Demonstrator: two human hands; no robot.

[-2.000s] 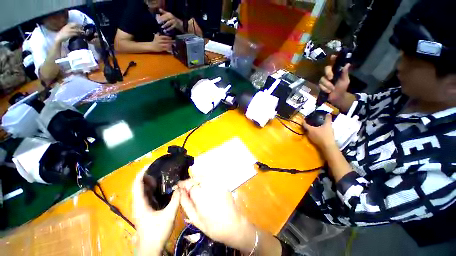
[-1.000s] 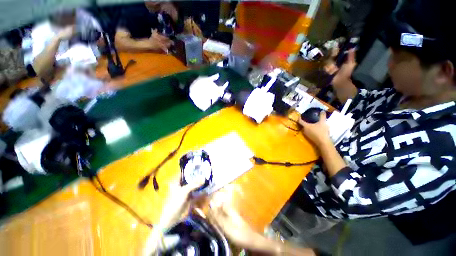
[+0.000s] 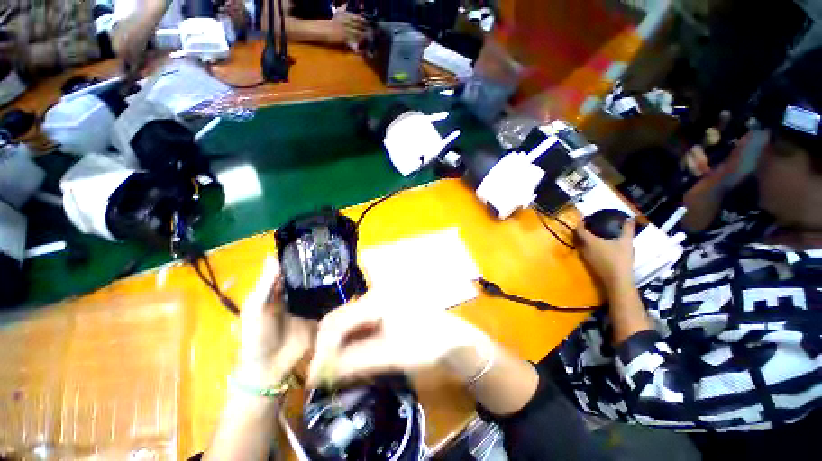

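Observation:
The black base cover faces up, with a clear or shiny inside and a thin blue wire at its lower edge. My left hand holds it at its lower left side. My right hand is blurred, just below the cover and over the camera housing; its fingers are bent, and I cannot tell whether they hold a wire. The camera housing shows a glossy black round part with a white rim at the bottom edge, partly hidden by my right hand.
White paper lies right of the cover. A black pigtail cable lies beyond it. Unfinished cameras are heaped at left on the green strip. A clear tray is lower left. A person works at right.
The view has shifted, so the bench sits further right and up. The base cover has turned inside up and moved left of the paper. My right hand has moved across above the housing.

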